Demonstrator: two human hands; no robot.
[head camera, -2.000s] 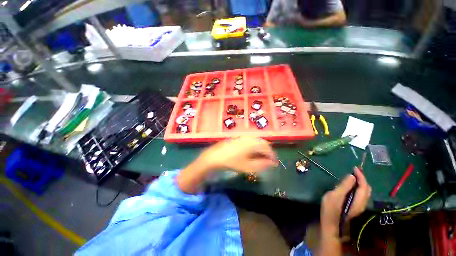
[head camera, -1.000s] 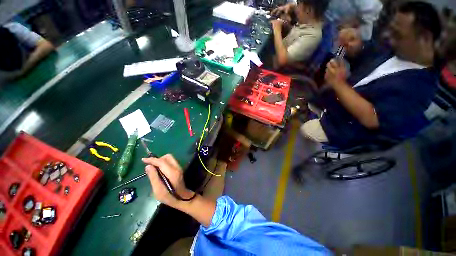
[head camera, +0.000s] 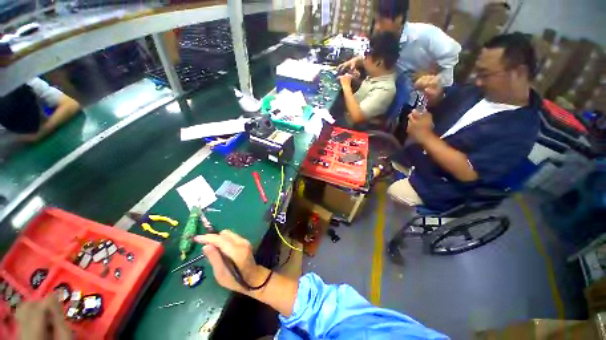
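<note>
My right hand (head camera: 232, 260) holds a slim black pen-like tool (head camera: 230, 269), its dark cord trailing over the wrist. The tool points up and left toward a green-handled tool (head camera: 189, 234) on the bench. A blurred hand, my left hand (head camera: 43, 322), shows at the lower left edge over the red compartment tray (head camera: 136, 244); its fingers are too unclear to tell a grip. The tray cells hold dark round parts and small silver blocks. A small round module (head camera: 193, 276) lies on the bench beside a thin metal rod (head camera: 188, 263).
Yellow-handled pliers (head camera: 159, 224), a white paper (head camera: 197, 192), a clear bag (head camera: 230, 190) and a red stick (head camera: 259, 186) lie on the bench. A black box (head camera: 271, 141) stands behind. A person in a wheelchair (head camera: 465, 229) sits right, near a second red tray (head camera: 337, 157).
The view has swung right, then tilted up slightly. The right hand still holds the black tool. The left hand left the picture and now shows again over the red tray.
</note>
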